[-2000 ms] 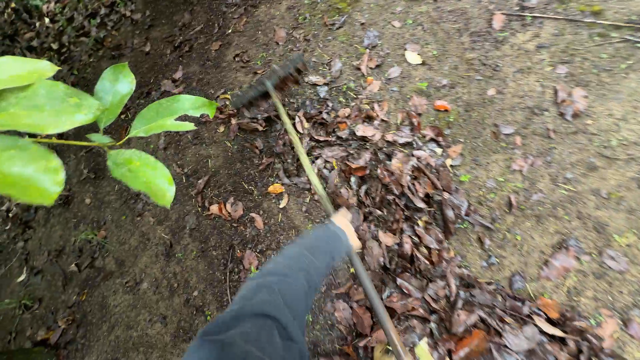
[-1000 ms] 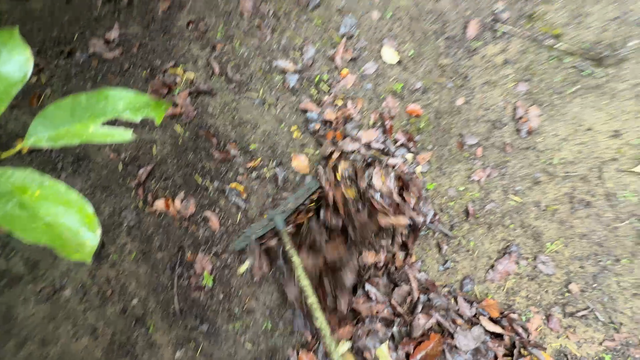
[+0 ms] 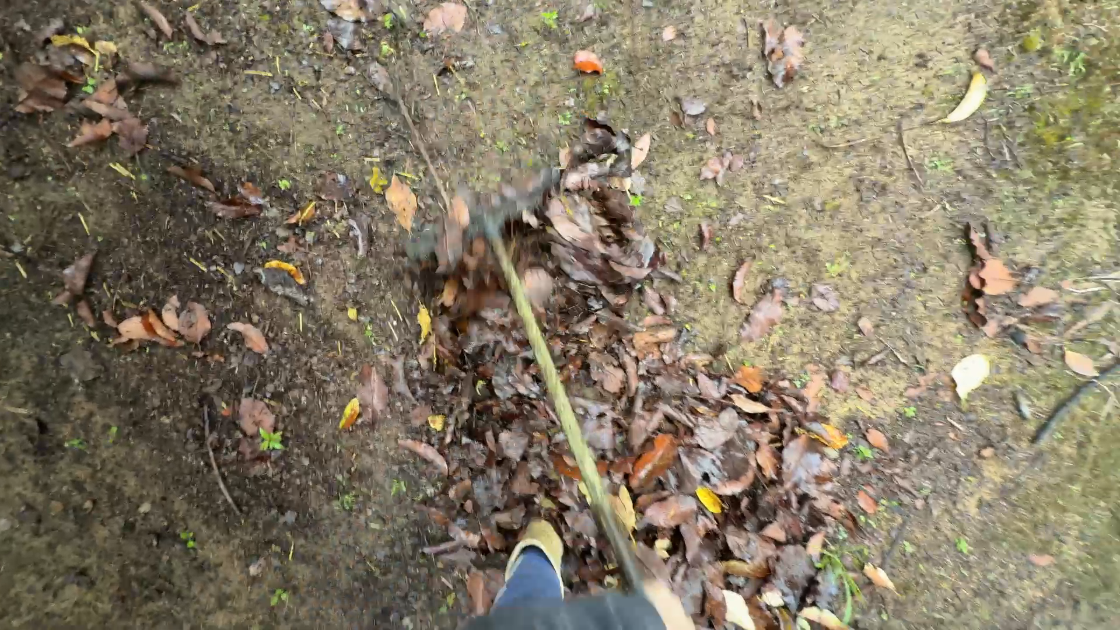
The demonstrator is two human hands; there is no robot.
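My left hand (image 3: 667, 605) shows only in part at the bottom edge, beyond a dark sleeve, closed around a long wooden pole (image 3: 560, 394). The pole runs up and to the left to a dark crosswise tool head (image 3: 481, 219). That head is blurred and partly covered by leaves, so whether it is a rake or a broom cannot be told. It touches the upper left of a heap of wet brown leaves (image 3: 604, 350). My right hand is not in view.
My foot in a pale shoe (image 3: 541, 538), below a blue trouser leg, stands at the heap's lower left edge. Damp soil (image 3: 289, 542) with loose leaves and small green sprouts lies around. A dark stick (image 3: 1074, 404) is at the right.
The tool head, at the upper left of the leaves two seconds ago, has come down against them, and leaves have bunched up beside it. The green leafy branch has left the view, which has shifted.
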